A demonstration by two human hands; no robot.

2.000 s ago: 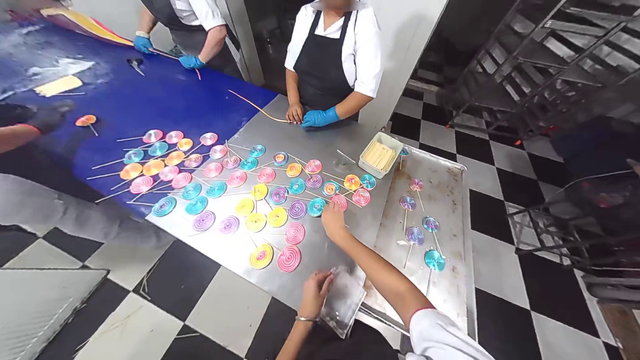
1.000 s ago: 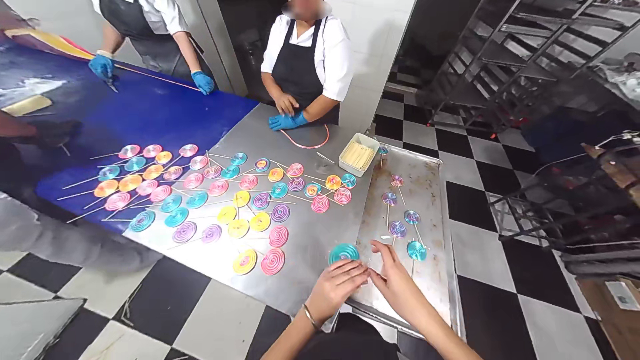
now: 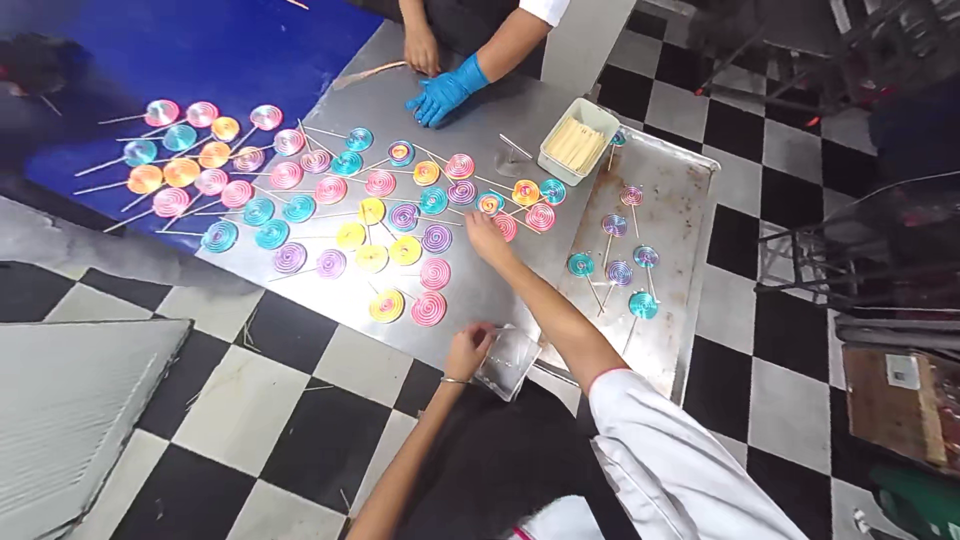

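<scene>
My right hand (image 3: 486,234) reaches over the metal table (image 3: 480,300), its fingertips at an orange-and-blue spiral lollipop (image 3: 490,203) beside a pink one (image 3: 505,226); whether it grips either cannot be told. At the table's near edge, my left hand (image 3: 471,346) has its fingers closed at the corner of a clear plastic bag (image 3: 510,360). Many spiral lollipops on sticks lie to the left, among them yellow (image 3: 371,258), purple (image 3: 289,257) and pink (image 3: 428,308) ones. Several blue and purple lollipops (image 3: 643,305) rest on the metal tray (image 3: 694,262) at right.
A pale plastic tub (image 3: 576,142) of sticks stands by the tray. Across the table, a person's blue-gloved hand (image 3: 442,94) rests near a thin candy strip (image 3: 369,73). A blue work surface (image 3: 225,45) adjoins on the left. Metal racks (image 3: 795,255) stand at right.
My hands were together at a teal lollipop one second ago; now my right is out among the lollipops and my left at the bag. One more teal lollipop lies on the tray. The view has tilted down.
</scene>
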